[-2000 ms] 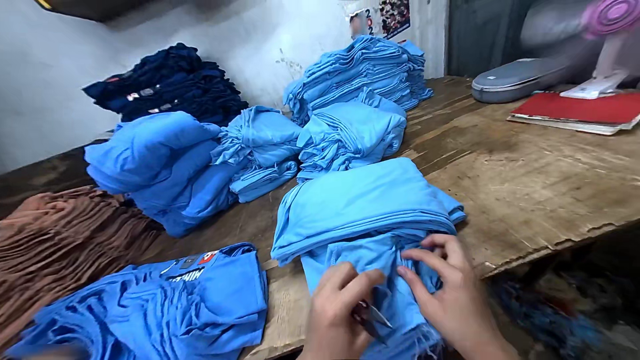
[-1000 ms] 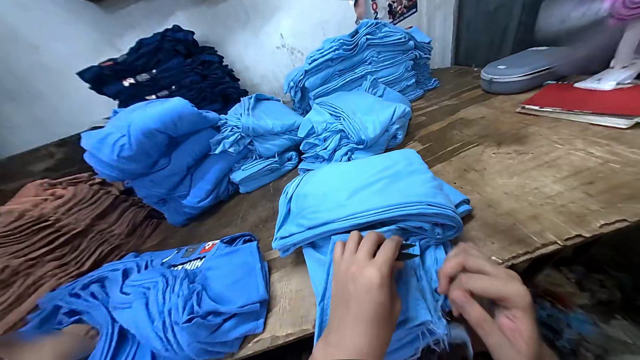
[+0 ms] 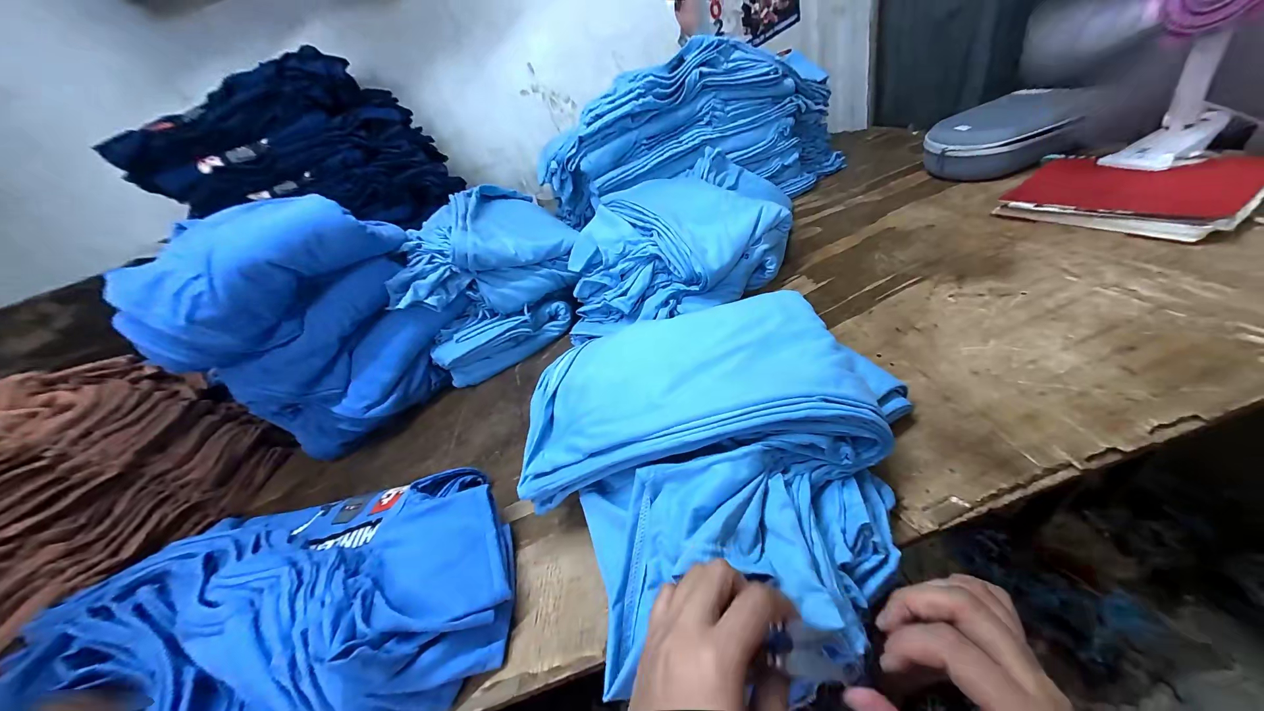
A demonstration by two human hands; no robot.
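A folded light blue fabric bundle [image 3: 706,385] lies at the table's front edge, its lower layers [image 3: 731,523] hanging toward me. My left hand [image 3: 706,637] is over these lower layers, fingers curled around a small dark tool [image 3: 780,642], blurred and mostly hidden. Just right of the cloth's lower edge, my right hand [image 3: 958,642] has bent fingers; whether it pinches cloth or thread cannot be told. To the left lies a pile of darker blue printed garments [image 3: 395,573].
Behind are light blue stacks [image 3: 691,118], blue bundles [image 3: 286,286] and navy garments [image 3: 296,148]. Brown cloth [image 3: 109,454] lies left. A grey case [image 3: 1002,133], a red folder [image 3: 1136,188] and a pink-white fan [image 3: 1185,109] stand right. Another person's blurred hand [image 3: 94,699] touches the blue pile.
My left hand has moved down the hanging cloth from just below the folded top. My right hand was on the cloth two seconds ago and is now at its right edge.
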